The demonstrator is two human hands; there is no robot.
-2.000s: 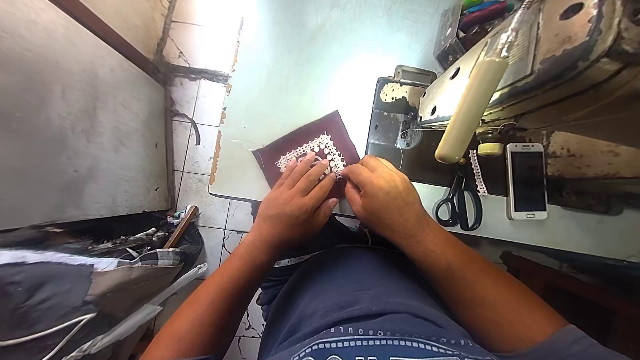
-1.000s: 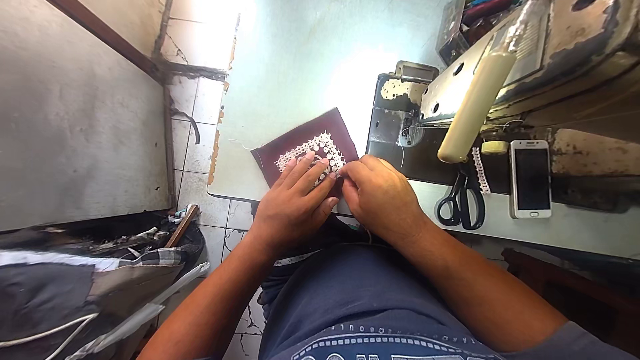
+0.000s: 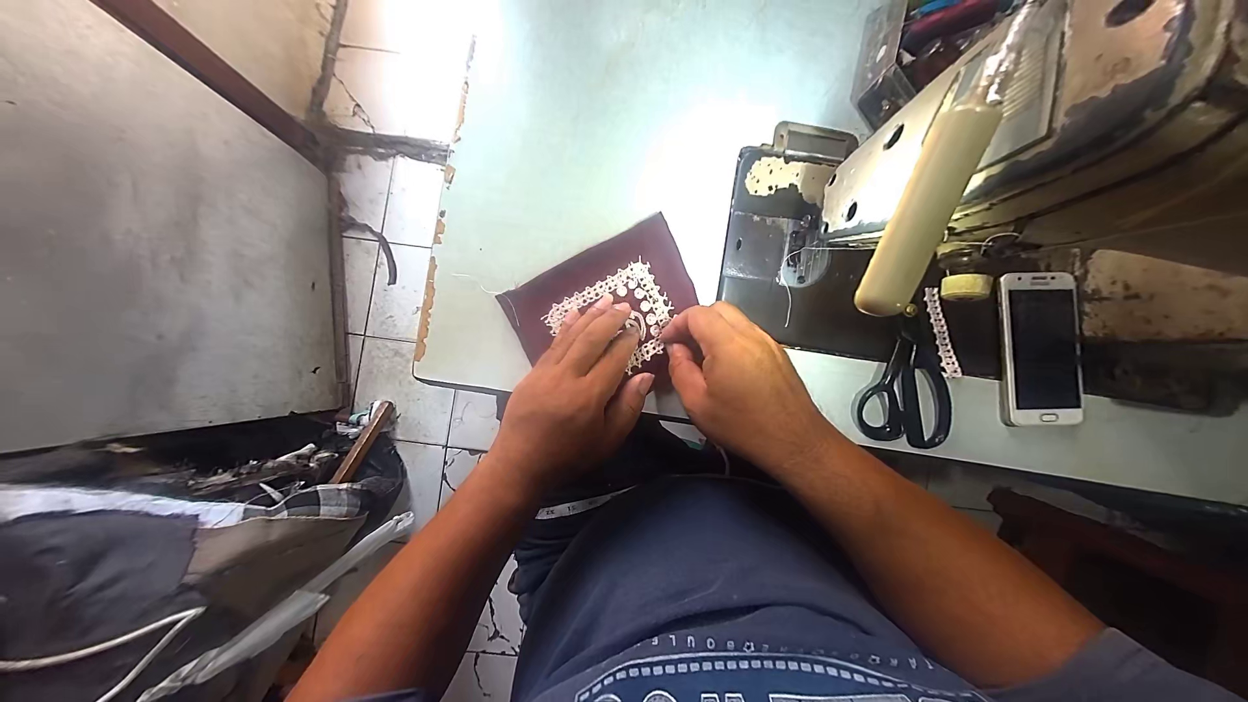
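A maroon cloth piece (image 3: pixel 604 255) lies near the front edge of the pale table, turned at an angle. White lace trim (image 3: pixel 597 289) forms a frame on it, with small white round pieces inside the lace. My left hand (image 3: pixel 575 395) rests on the cloth, its fingers spread over the lace and partly hiding it. At the cloth's right edge, my right hand (image 3: pixel 736 375) has thumb and fingertips pinched together by the lace. Whatever lies between those fingertips is too small to tell.
Right of my hands stands a sewing machine (image 3: pixel 1102 127) with its dark bed plate (image 3: pixel 756 234). Black-handled scissors (image 3: pixel 907 395), a lace strip (image 3: pixel 942 331), a yellow-lidded container (image 3: pixel 965 285) and a white smartphone (image 3: pixel 1041 351) lie along the front. Fabric and a bin (image 3: pixel 322 487) are at lower left.
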